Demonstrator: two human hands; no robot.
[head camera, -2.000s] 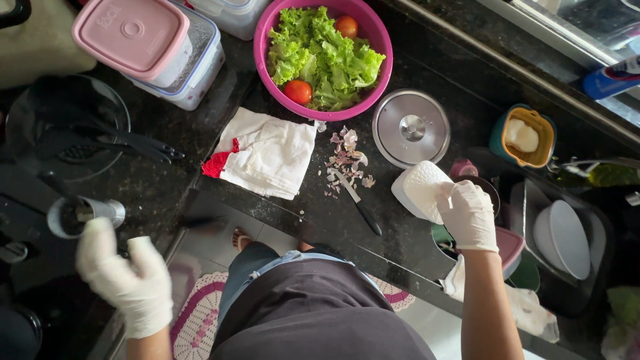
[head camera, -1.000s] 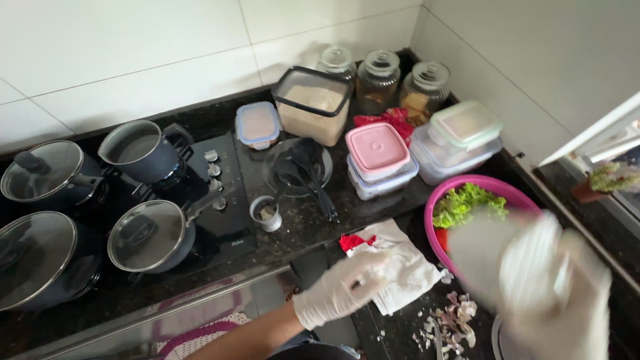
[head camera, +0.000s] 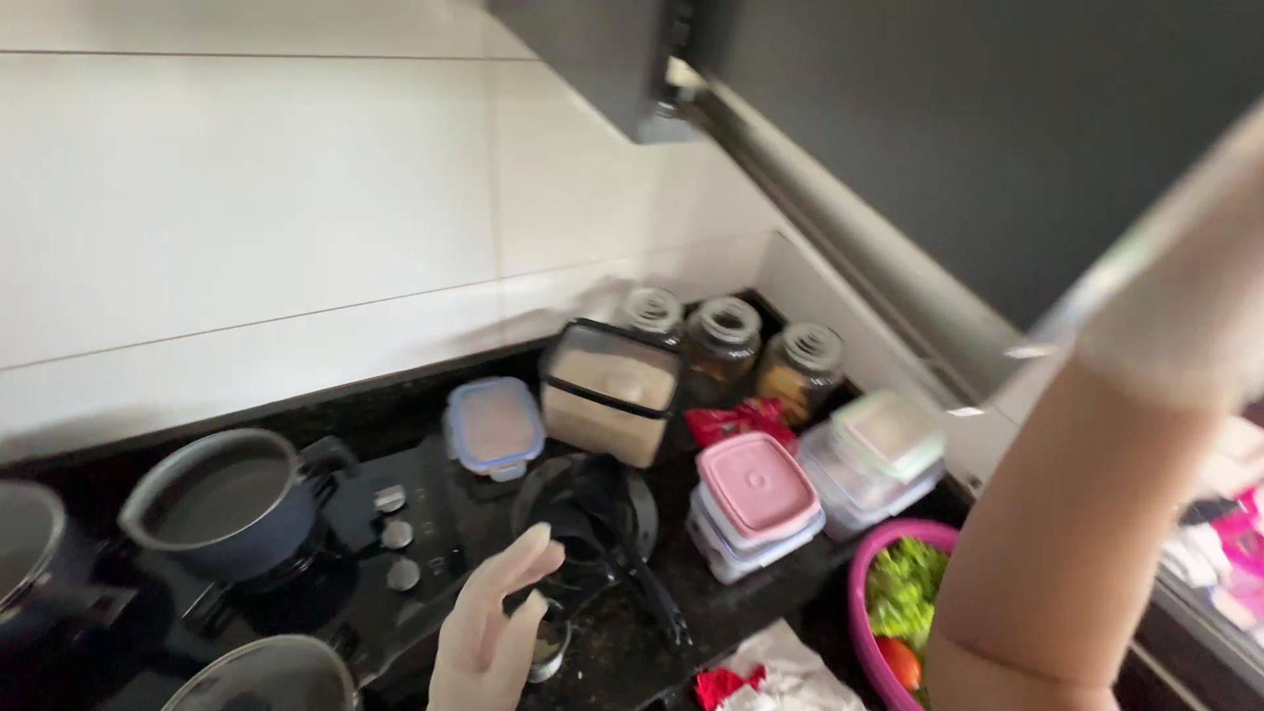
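My left hand, in a whitish glove, is raised at the bottom middle with thumb and fingers apart and nothing between them. Behind it are a small metal cup and black kitchen utensils lying on a glass lid. My right arm reaches up across the right side in front of a dark raised cabinet door; only the blurred glove at the wrist shows, and the fingers are cut off. Below that arm is a pink bowl with lettuce and a tomato.
Dark pots stand on the black cooktop at left. Along the wall are a blue-rimmed container, a bin of pale contents and glass jars. Pink-lidded containers and a white cloth are nearer.
The view has swung up toward the wall and cabinet. My right hand, blurred beside the bowl with something white a second ago, has risen high at right. My left hand no longer reaches over the cloth.
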